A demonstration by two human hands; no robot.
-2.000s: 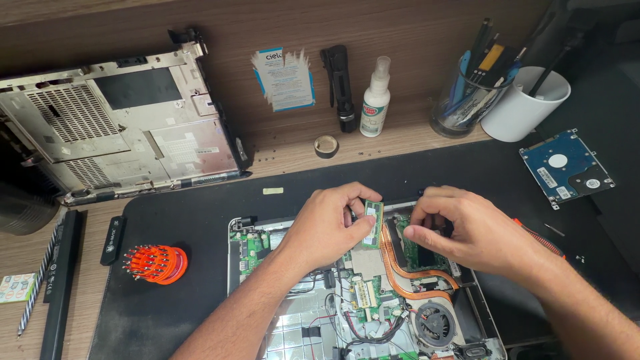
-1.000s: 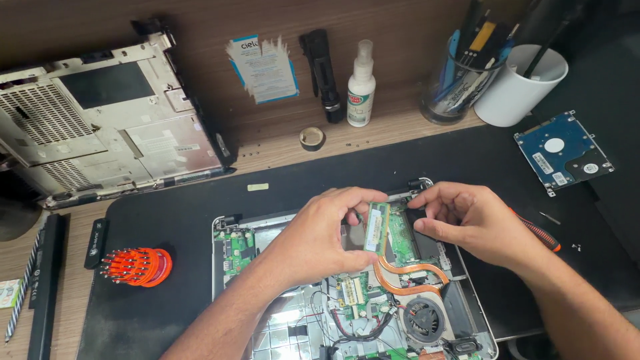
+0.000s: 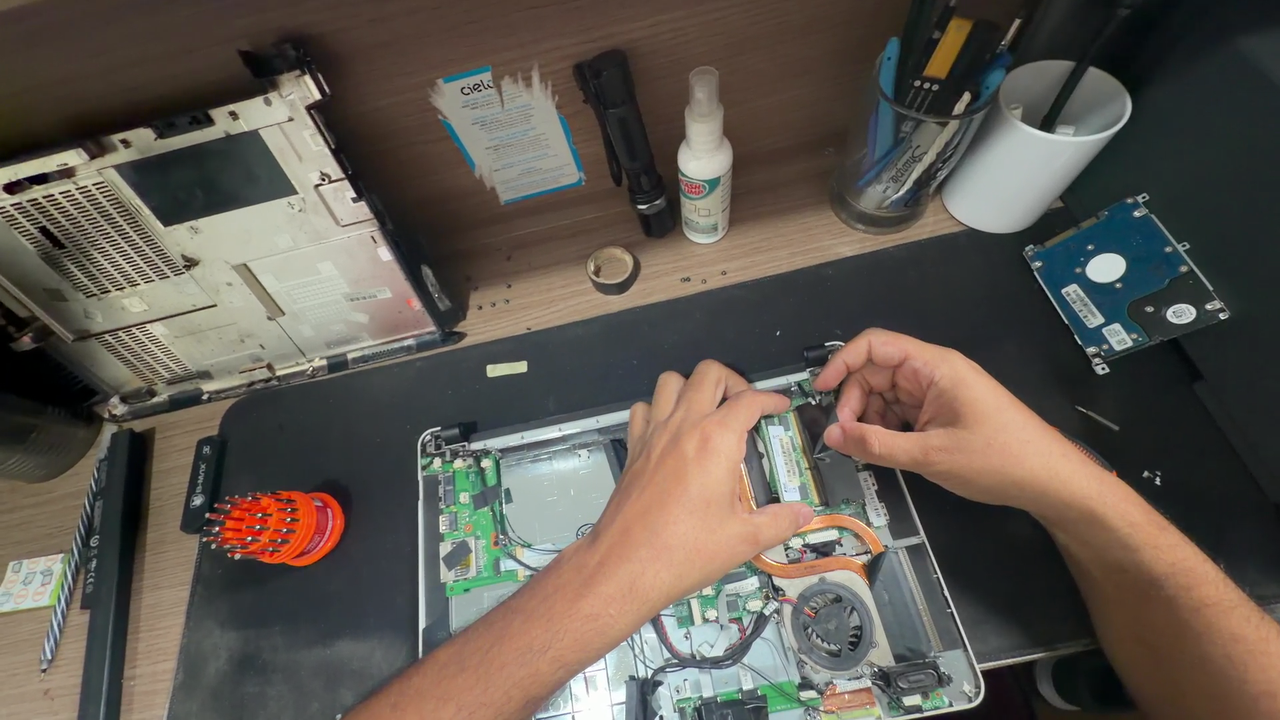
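An opened laptop base lies on the dark desk mat, its boards, cables, copper heat pipe and cooling fan exposed. A RAM module with a pale label lies at the memory slot area above the heat pipe. My left hand spans the module's left side, thumb and index finger near its two ends; whether they press on it is hard to tell. On the right, my right hand pinches a small dark flap or film beside the module, between thumb and fingers.
Left of the laptop stands an orange screwdriver bit holder. A laptop bottom cover leans at the back left. Behind are a tape roll, spray bottle, flashlight and pen cups. A hard drive lies right, loose screws nearby.
The RAM module, held raised in my left hand earlier, now lies lower, flat at the slot area. My left fingers have spread toward its ends. My right hand remains just to the right of it.
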